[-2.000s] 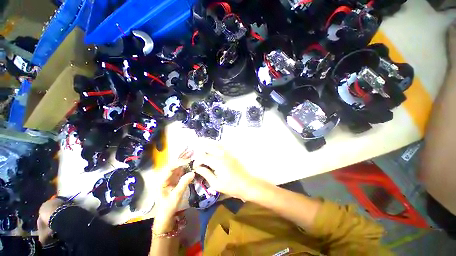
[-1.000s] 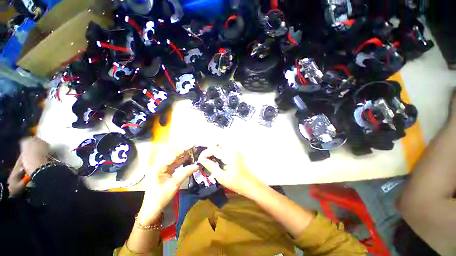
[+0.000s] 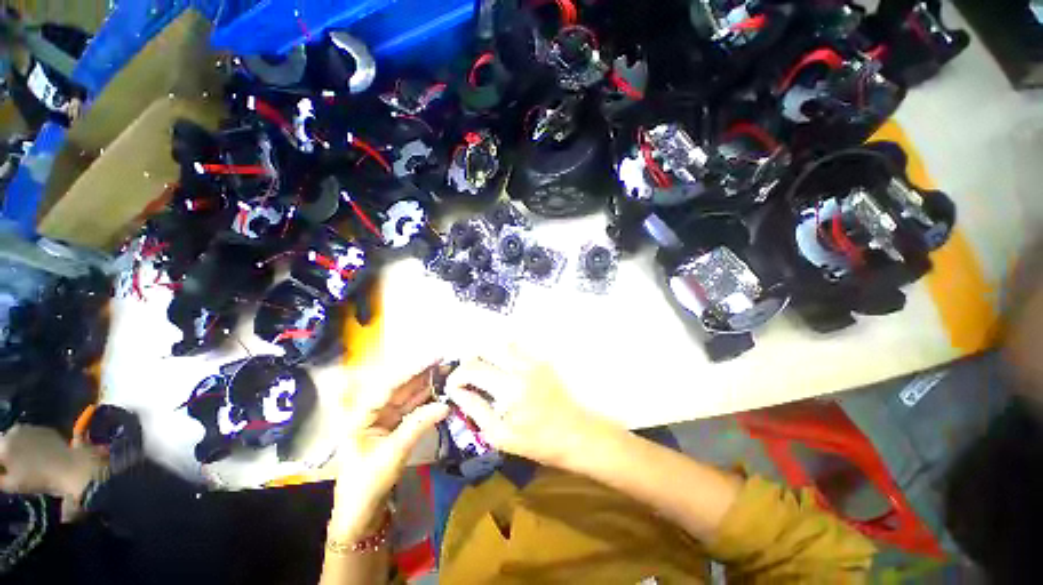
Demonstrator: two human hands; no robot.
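Note:
My left hand (image 3: 383, 440) and my right hand (image 3: 515, 406) meet at the bench's front edge, fingertips close together. Between them they hold a small dark part at the fingertips, too small to name. A black camera housing (image 3: 470, 461) with a white plate and red wires sits just below, partly hidden by my hands. The small lens modules (image 3: 492, 257) lie in a loose cluster beyond my hands, with one module (image 3: 596, 266) apart to the right.
Black housings with red wires crowd the back and left. A housing with a silvery board (image 3: 717, 286) stands right. Blue bins (image 3: 343, 29) and a cardboard box (image 3: 132, 171) are back left. Other people's arms show at both sides. A red stool (image 3: 852, 469) is below the bench.
The camera view has shifted and tilted. My hands stay together at the housing with only small finger movement. The neighbour's hand on the left has moved further left.

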